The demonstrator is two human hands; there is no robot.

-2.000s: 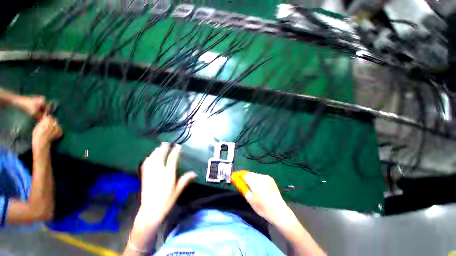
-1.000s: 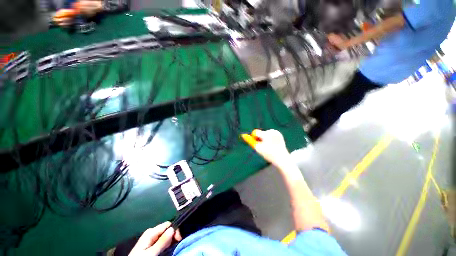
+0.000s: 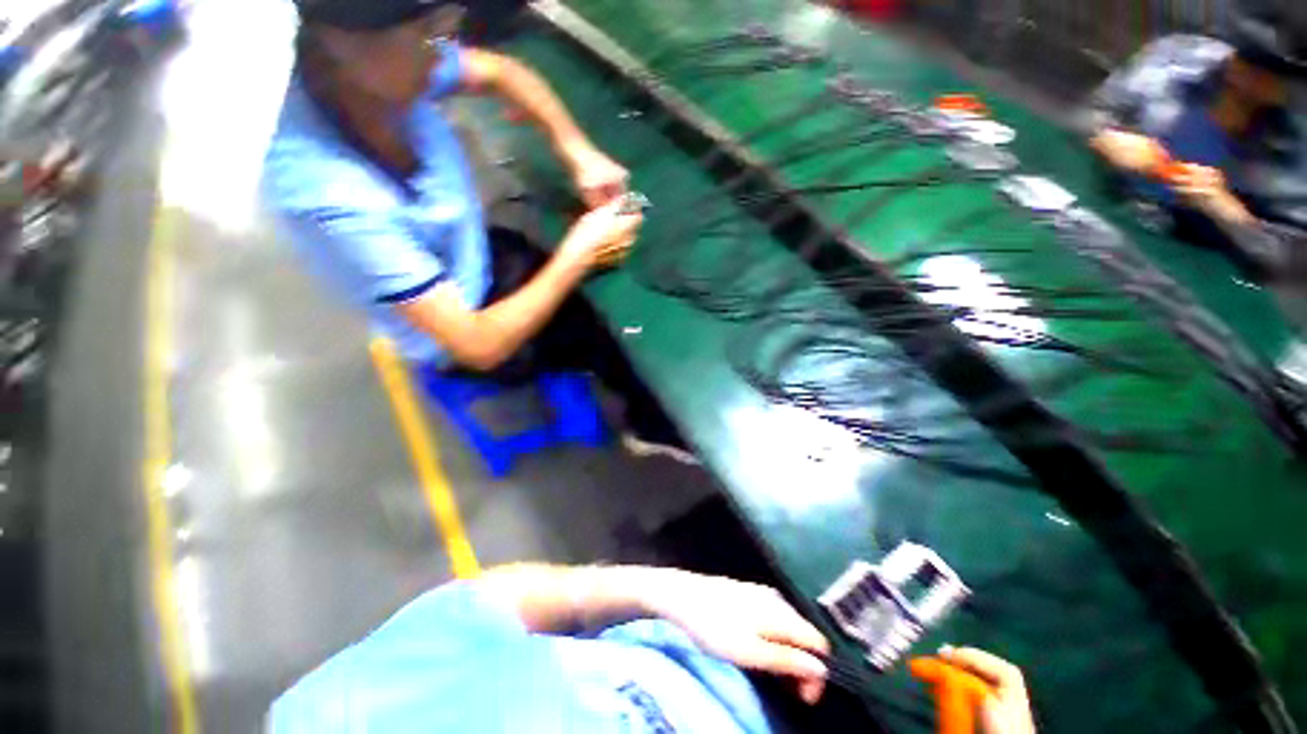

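Note:
The silver-grey connector housing lies on the green table near its front edge, one end an open window, the other slotted with dark and pale bars. My right hand is at the lower right, closed around orange-handled pliers just below the housing; their jaws cannot be made out. My left hand is left of the housing at the table edge, palm down, its fingers slightly bent and blurred. No held thing shows in it. Thin black cables spread over the table beyond the housing.
A dark rail runs lengthwise along the table. A seated person in light blue works on my left, with a blue stool. Another person sits across the table. A row of grey housings lies on the far side.
The view has swung left. My left hand no longer holds the black cable bundle and is beside the housing. My right hand with the pliers has come back from the table's right end to near the housing.

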